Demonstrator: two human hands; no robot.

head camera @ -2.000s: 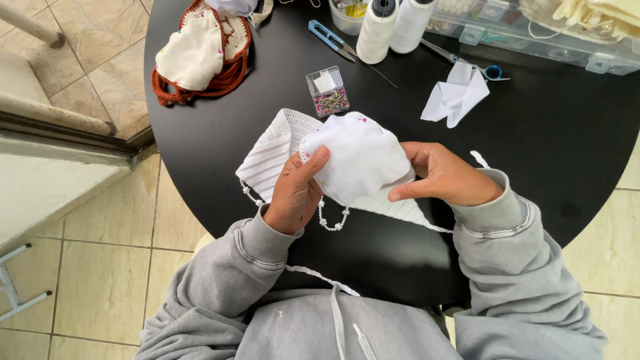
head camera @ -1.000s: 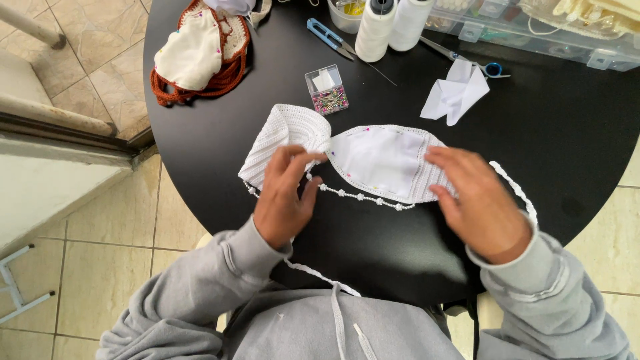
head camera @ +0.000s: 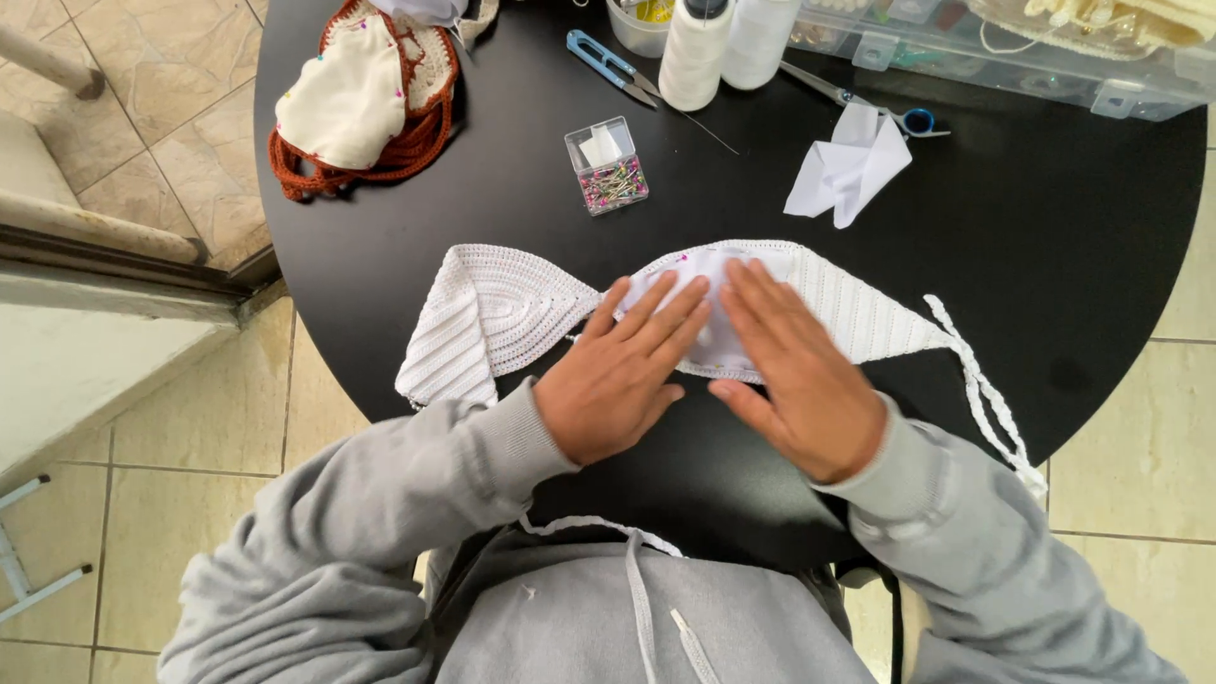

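Note:
A white crocheted bikini top (head camera: 869, 304) lies spread on the black round table. White lining fabric (head camera: 705, 347) covers the inside of its right cup, with a pink-headed pin near the upper edge. My left hand (head camera: 617, 370) rests palm down, fingers extended, over the left part of this lining. Beside it, my right hand (head camera: 798, 380) lies flat over the middle, its fingertips close to those of the left. Neither hand grips anything. The other crocheted cup (head camera: 513, 304) lies to the left, its outer part folded over. A braided white cord (head camera: 988, 408) trails off at the right.
Behind the top stand an open clear box of pins (head camera: 613, 185) and thread cones (head camera: 696, 57). Blue thread snips (head camera: 608, 65), scissors (head camera: 826, 87) and white fabric scraps (head camera: 850, 166) lie nearby. A brown-edged crocheted piece (head camera: 342, 104) is at back left, a plastic organizer (head camera: 1026, 81) at back right.
The lined cup, held up in both hands two seconds ago, now lies flat with its crocheted end spread to the right. Both hands have come together over the lining.

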